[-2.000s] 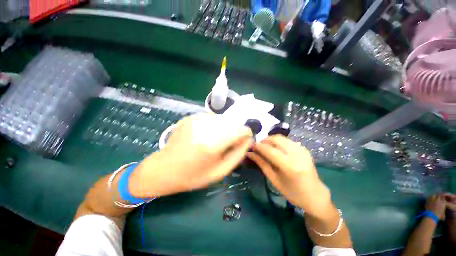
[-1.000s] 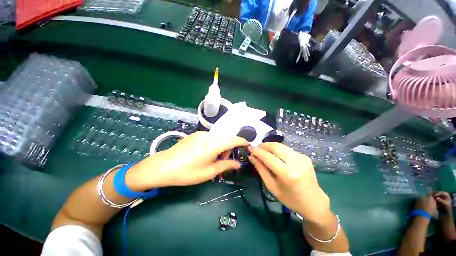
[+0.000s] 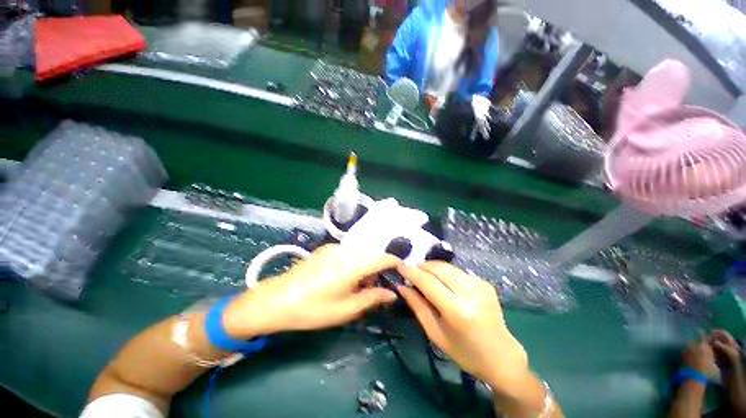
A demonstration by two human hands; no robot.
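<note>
My left hand (image 3: 327,286) and my right hand (image 3: 462,314) meet at the fingertips in front of the black eyepieces (image 3: 399,247). The left thumb and index finger are apart. Whatever lies between the fingertips is hidden and too blurred to tell. The white wipes (image 3: 378,227) lie behind the fingers on the black unit. A small green and black circuit module (image 3: 372,397) lies on the mat below the hands. Thin tweezers (image 3: 348,359), blurred, lie above it. The white squeeze bottle (image 3: 348,198) stands upright behind the wipes.
A cream tape roll (image 3: 260,263) and clear blister trays (image 3: 192,253) lie left, beside a tall tray stack (image 3: 69,196). More filled trays (image 3: 507,261) and a pink fan (image 3: 675,159) are right. A person in blue (image 3: 483,49) is opposite; another person's hands (image 3: 703,355) are lower right.
The view has tilted up, so the scene sits lower and more of the person opposite shows. My hands stay together at the same spot by the eyepieces. The module remains on the mat.
</note>
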